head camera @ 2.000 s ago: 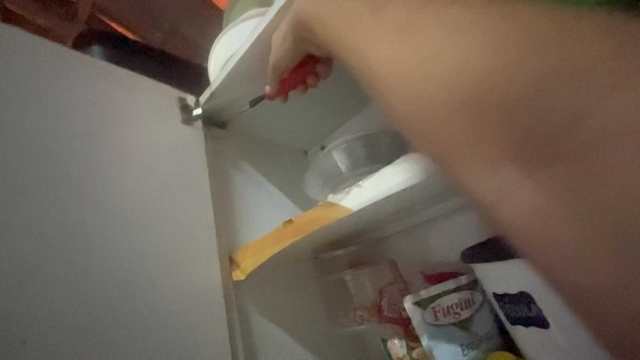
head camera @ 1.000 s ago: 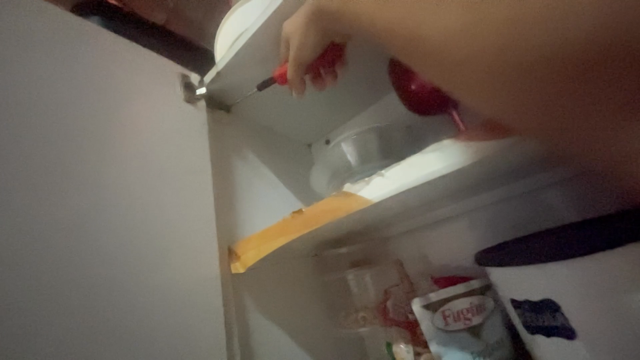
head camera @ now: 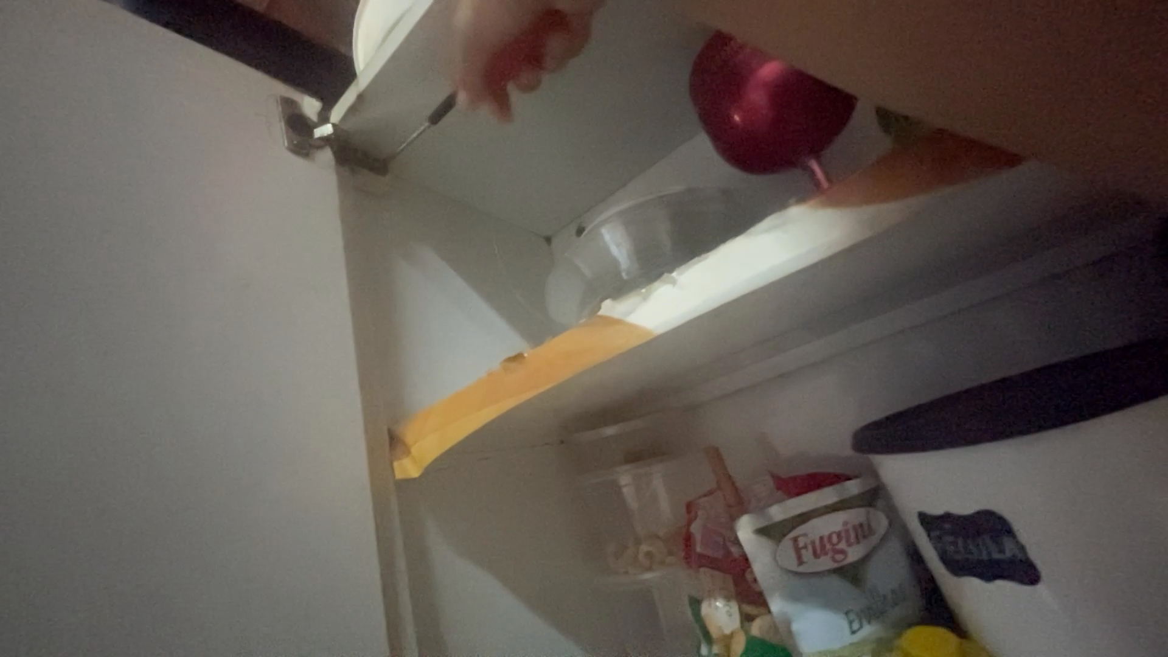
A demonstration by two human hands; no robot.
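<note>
My right hand, blurred at the top of the view, is closed around the red handle of a screwdriver. The tool's thin shaft slants down to the left, and its tip meets or lies very near the cabinet end of a metal hinge. This hinge joins the white cabinet door, which stands open at the left, to the cabinet's side wall just below the top panel. Whether the tip sits in a screw cannot be told. My left hand is out of view.
The middle shelf, its edge partly covered in orange-yellow material, holds a clear bowl and a dark red rounded object. Below are a food pouch, clear containers and a white container with a dark lid. My forearm crosses the upper right.
The dark red object, hidden behind my forearm two seconds ago, now shows. My right hand stays on the screwdriver, whose tip remains by the hinge. The view has shifted somewhat.
</note>
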